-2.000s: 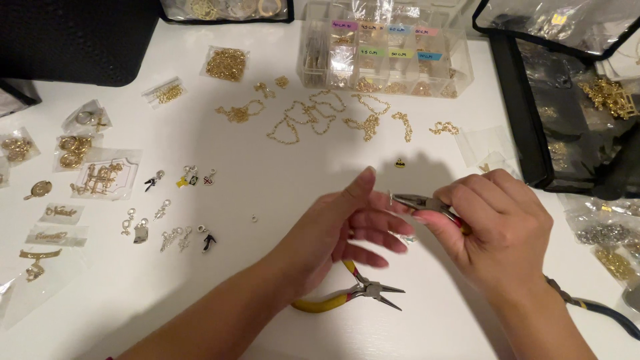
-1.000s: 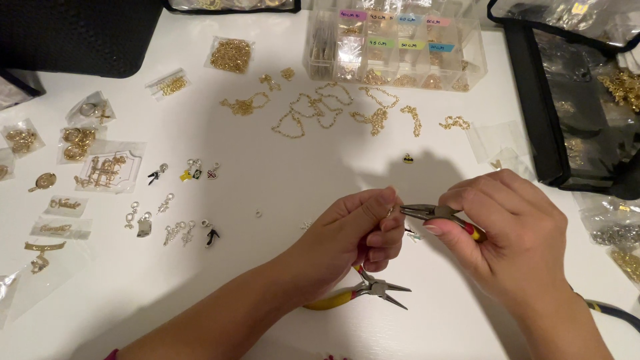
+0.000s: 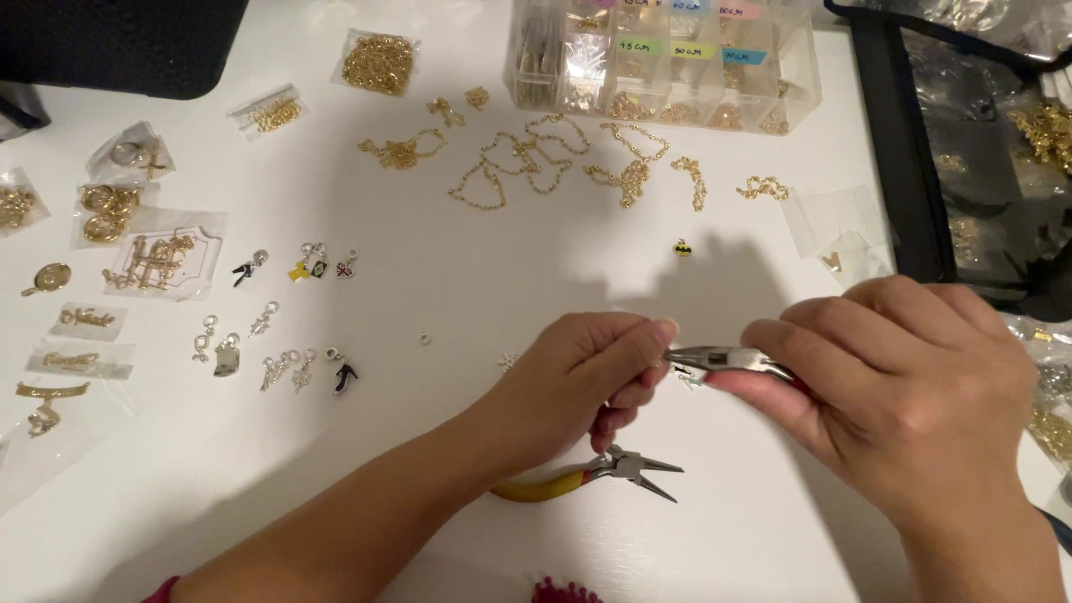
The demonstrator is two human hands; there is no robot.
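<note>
My right hand (image 3: 904,402) grips a pair of pliers (image 3: 724,358) whose metal jaws point left and meet the fingertips of my left hand (image 3: 586,377). Thumb and forefinger of my left hand are pinched together at the jaw tips; whatever small piece sits between them is hidden. Beneath my left hand lie yellow-handled round-nose pliers (image 3: 628,465) with their jaws apart. A black and yellow bat charm (image 3: 682,248) lies above the hands. Silver charms lie to the left, among them a dark shoe charm (image 3: 344,377), and a tiny ring-like finding (image 3: 425,337) lies nearer my left hand.
Gold chains (image 3: 523,155) spread across the upper table. Behind them stands a clear compartment box (image 3: 662,117) with coloured labels. Small plastic bags of gold pieces (image 3: 378,63) lie at the left and upper left. A black-edged case (image 3: 909,167) borders the right, and a black object (image 3: 109,42) fills the upper left corner.
Two seconds ago my left fingers were spread; they have since closed together at the tips of the pliers. My right hand keeps hold of the pliers.
</note>
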